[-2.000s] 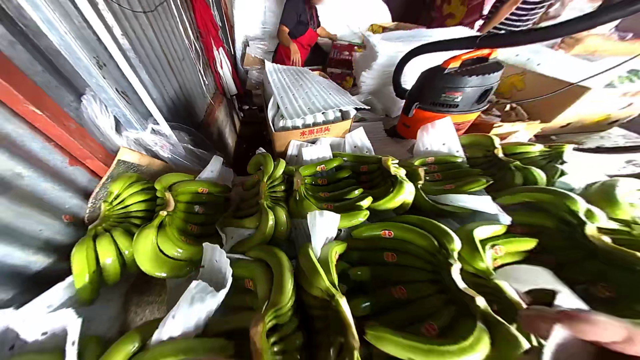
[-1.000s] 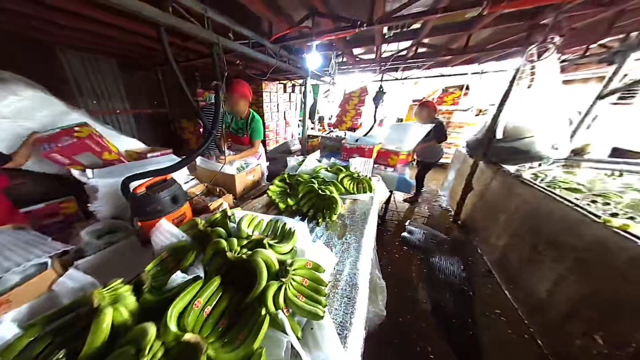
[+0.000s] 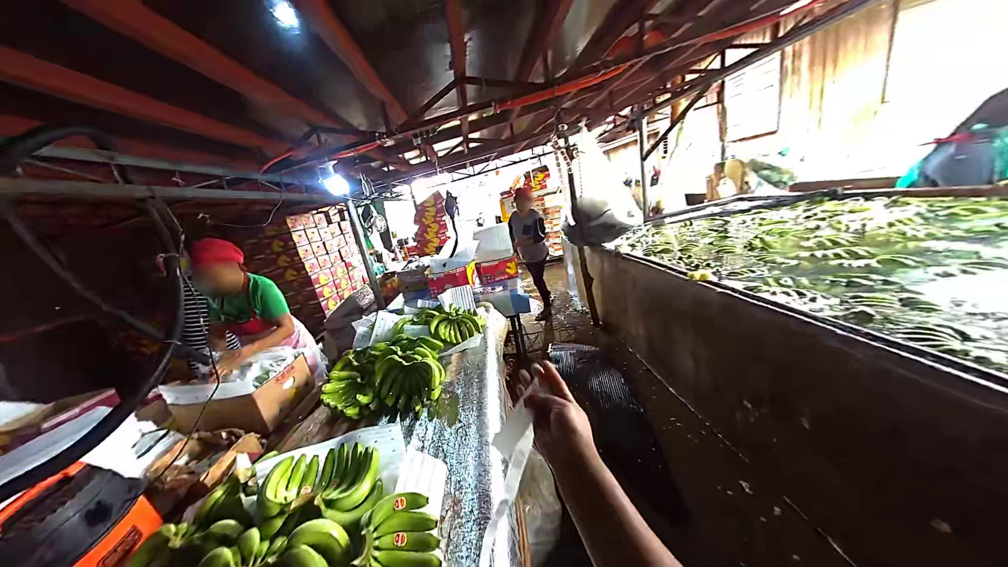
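Note:
My right hand (image 3: 556,413) reaches up from the bottom of the view, over the edge of the table, with a thin white strip (image 3: 516,433) pinched at its fingers. The strip hangs down beside the wrapped table edge. Left of the hand, green banana bunches (image 3: 408,376) lie on the shiny silver table cover (image 3: 461,417). Nearer, more green bananas (image 3: 402,524), some with red stickers, rest among white foam sheets (image 3: 370,445). My left hand is out of view.
A water-filled tank of bananas (image 3: 835,260) runs along the right behind a concrete wall (image 3: 709,346). A co-worker (image 3: 252,303) bends over an open carton (image 3: 244,402) at left; another person (image 3: 529,236) stands in the aisle. An orange and black vacuum (image 3: 79,512) sits lower left.
The view has swung strongly to the right, from the near bananas towards the aisle and tank. My right hand, at the right edge two seconds ago, now shows with a white strip.

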